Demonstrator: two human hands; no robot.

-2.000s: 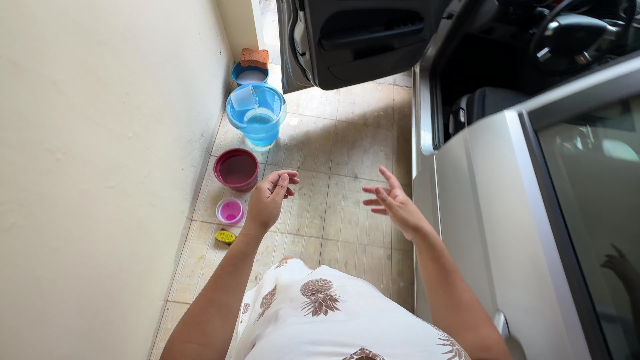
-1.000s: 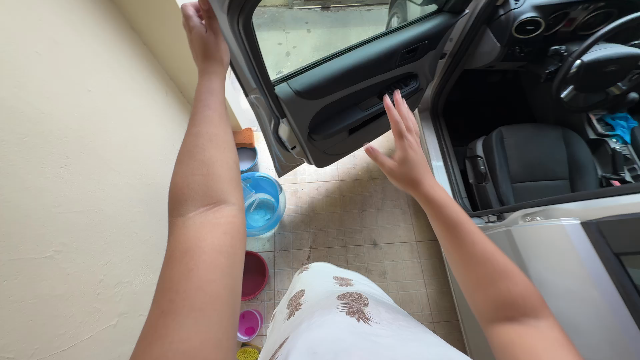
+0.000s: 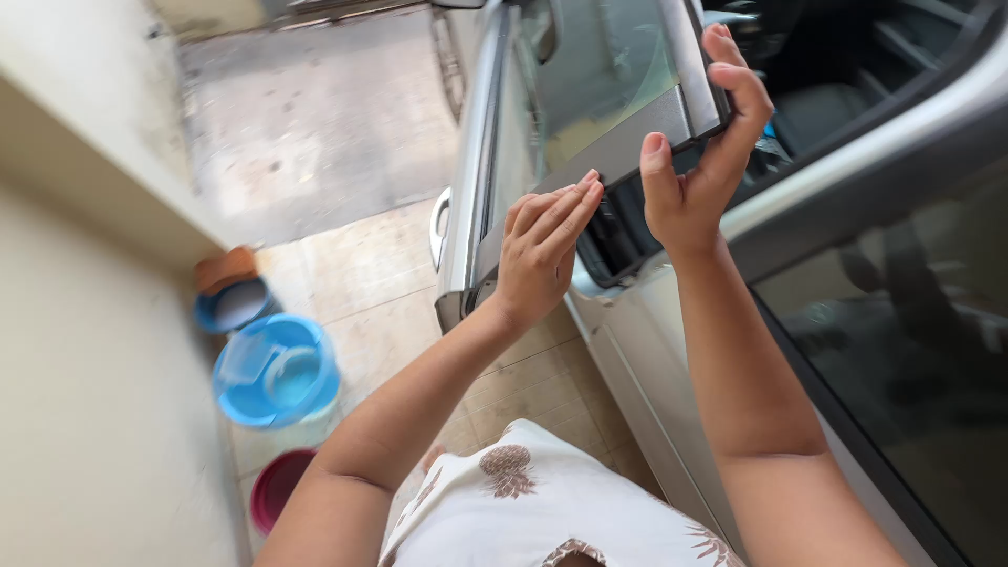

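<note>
The silver car's front door point(image 3: 622, 150) stands partly open in front of me, its window glass point(image 3: 606, 71) beside the dark trim. My left hand point(image 3: 543, 236) lies on the door's inner side near the lower window edge, fingers together and stretched out. At the top rear corner of the door frame is my right hand point(image 3: 701, 150), thumb and fingers apart around the corner; whether it grips firmly cannot be told. Behind the door, part of the dark car interior point(image 3: 835, 94) shows.
Along the cream wall point(image 3: 94, 354) at left stand a blue bucket point(image 3: 323, 346) with a clear container in it, a dark blue basin point(image 3: 206, 311) with an orange-brown block point(image 3: 224, 269) at its rim, and a maroon tub point(image 3: 272, 488). The car's rear door point(image 3: 661, 394) is at right.
The door has swung toward the car body. My left hand has come from the door's outer edge to its inner side; my right hand has reached the frame corner. The view has turned.
</note>
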